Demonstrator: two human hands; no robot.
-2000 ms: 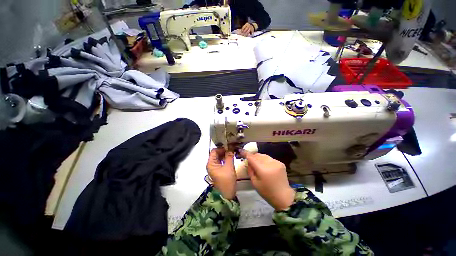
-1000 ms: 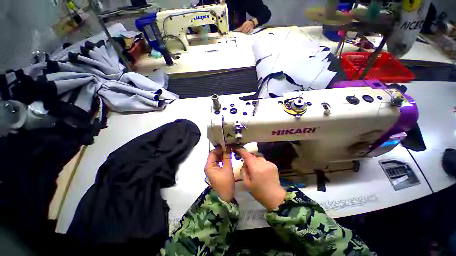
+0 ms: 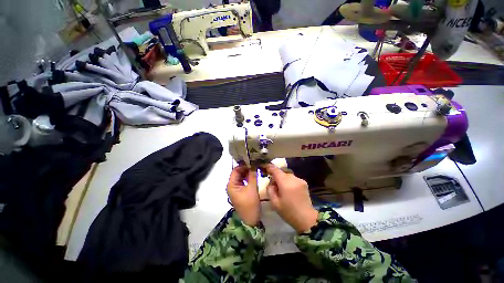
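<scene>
The white lockstitch machine with purple motor end and HIKARI lettering stands in front of me. My left hand is under the left end of its head, fingertips bent together at the needle area. My right hand is beside it, thumb and forefinger close together near the same spot. The needle and presser foot are mostly hidden by my fingers. No thread can be made out between the fingertips. The black garment piece lies heaped on the table to the left, touched by neither hand.
Grey garment pieces with black edging are piled at far left. White cut panels and a red plastic basket are behind the machine. A neighbour's cream and blue machine stands at the back. A control panel is at right.
The person at the neighbour's machine has moved away from it; their hand is no longer visible. My hands stay at the needle area with only slight finger movement. The view has shifted slightly.
</scene>
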